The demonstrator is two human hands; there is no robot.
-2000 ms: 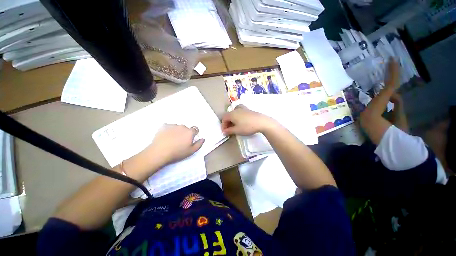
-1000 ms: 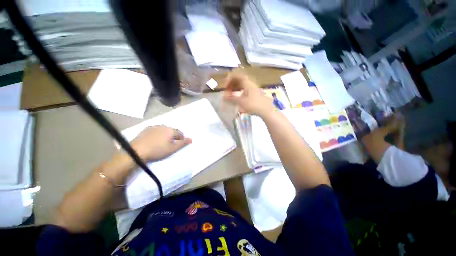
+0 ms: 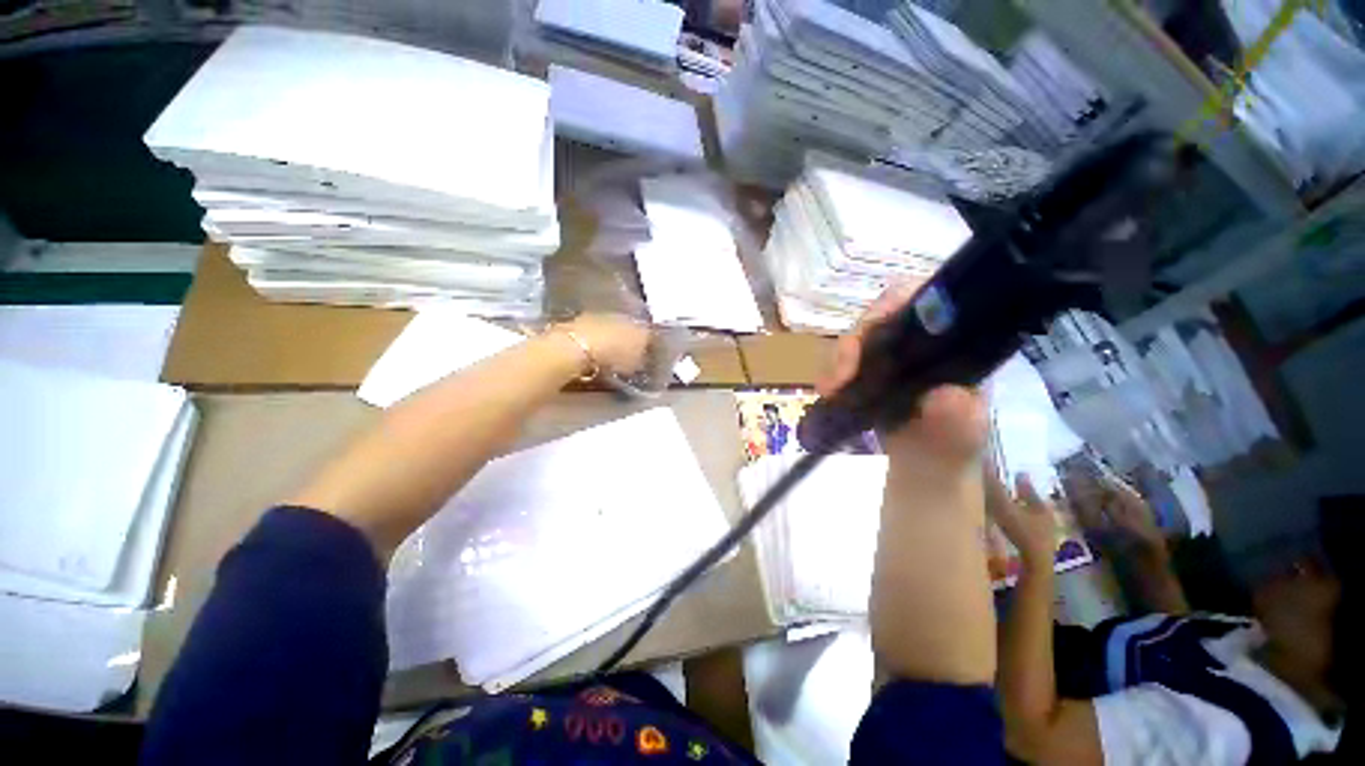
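Note:
My right hand (image 3: 916, 392) is wrapped around the black electric screwdriver (image 3: 981, 285), raised at the right of the bench; its cable runs down to the left. My left hand (image 3: 617, 347) reaches to the clear plastic bag or tray of screws (image 3: 647, 377) at the back of the bench; its fingers are blurred and partly hidden, so what they hold cannot be told. A set of white sheets (image 3: 599, 524) lies flat in front of me, its lower edges fanned. No hand touches it.
Tall white stacks (image 3: 374, 135) stand at back left, with more stacks (image 3: 861, 225) at back right. Other white sets (image 3: 75, 479) lie at far left. A white stack (image 3: 816, 531) lies right of the work, beside a printed sheet (image 3: 771, 424). Another person's hands (image 3: 1033, 524) are at right.
My left hand has left the white sheets and moved up to the screws. My right hand has moved right and taken hold of the screwdriver, which has swung from the left to the right.

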